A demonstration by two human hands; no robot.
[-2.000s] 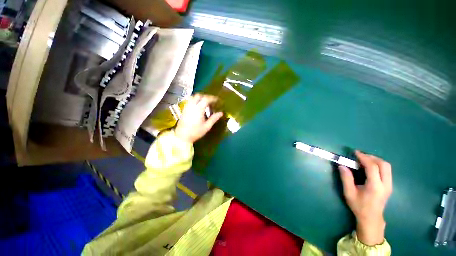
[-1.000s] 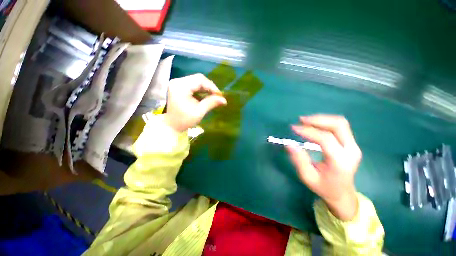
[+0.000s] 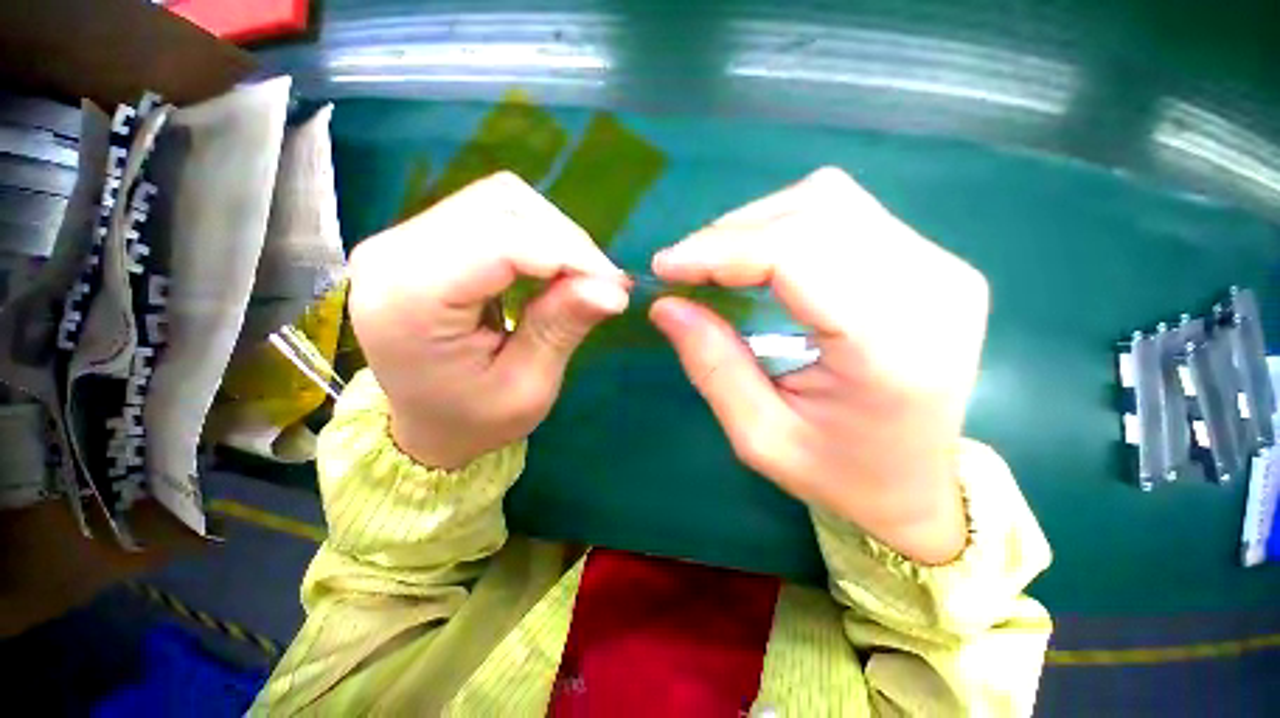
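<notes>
My left hand (image 3: pixel 484 316) is at the centre left, thumb and forefinger closed on a tiny clear or pale sliver (image 3: pixel 643 282), perhaps film or tape. My right hand (image 3: pixel 842 351) is just right of it, thumb and forefinger apart near the sliver's other end. I see nothing held in it. A narrow metal part (image 3: pixel 781 345) lies on the green bench behind my right hand, mostly hidden. Amber film sheets (image 3: pixel 607 171) lie beyond my left hand, partly covered by it.
Grey-white packing sheets (image 3: pixel 232 267) with toothed-edge parts stand in a box at left. Thin pale strips (image 3: pixel 306 359) lie beside yellow film. Grouped metal parts (image 3: pixel 1197 393) lie at right. A red object (image 3: pixel 246 17) is at the top left.
My left hand has moved off the film sheets with the sliver. My right hand has left the metal part and come up beside my left fingertips. The view has shifted.
</notes>
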